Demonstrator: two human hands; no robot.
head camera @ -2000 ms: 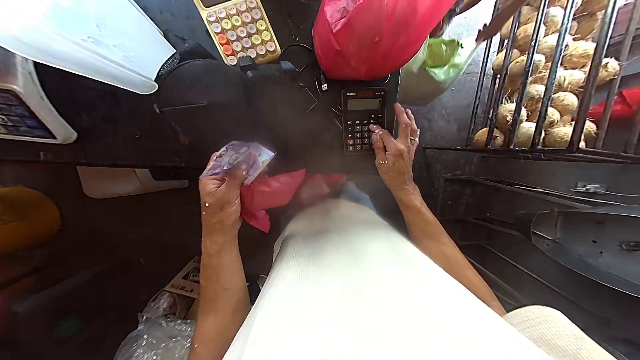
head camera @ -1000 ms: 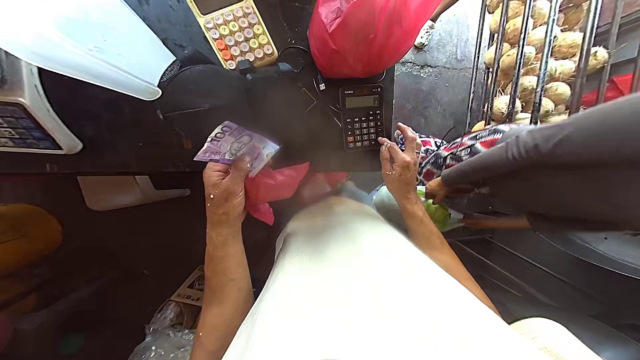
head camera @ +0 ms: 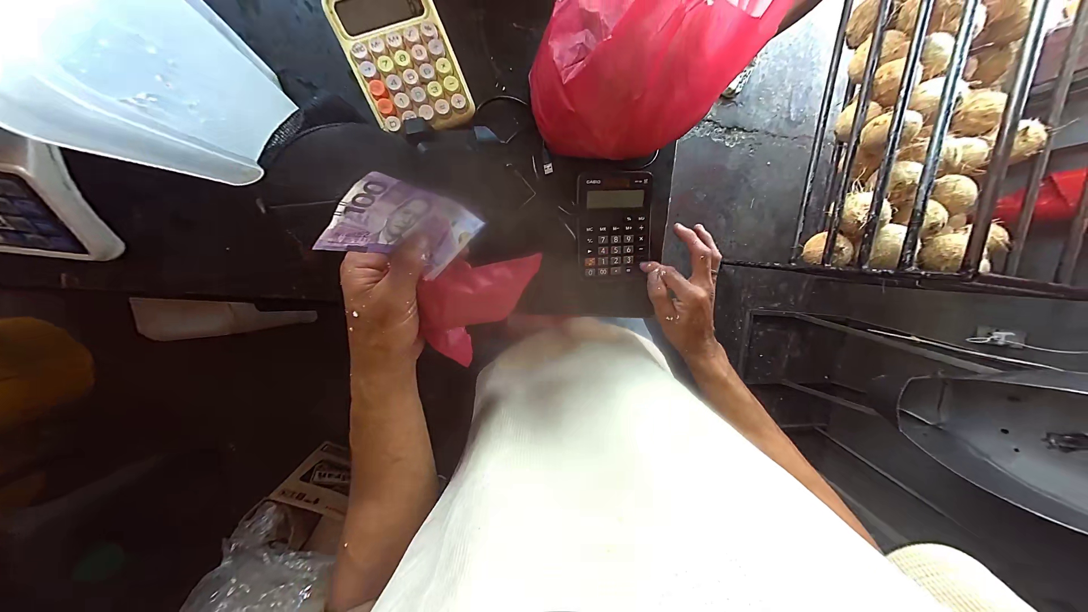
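My left hand (head camera: 382, 297) grips a purple banknote marked 100 (head camera: 399, 219), pinched under the thumb above the dark counter. A piece of red plastic bag (head camera: 476, 297) hangs just right of that hand; whether the fingers hold it too, I cannot tell. A black Casio calculator (head camera: 614, 223) lies on the counter near the middle. Beside its lower right corner is my right hand (head camera: 688, 293), holding nothing, fingers apart and bent, one fingertip at the calculator's edge. A yellow calculator with round keys (head camera: 412, 64) lies farther back.
A full red plastic bag (head camera: 646, 76) stands behind the black calculator. At the left are a white plastic container (head camera: 144, 85) and part of a scale (head camera: 51, 204). Husked coconuts (head camera: 901, 178) sit behind metal bars (head camera: 926, 127) at the right. A cardboard box (head camera: 319, 484) is low at left.
The banknote, bunched in my left hand at first, is now spread out. The other person's arms and the light green bag at the right have left the view. My right hand has lifted off the calculator's keys.
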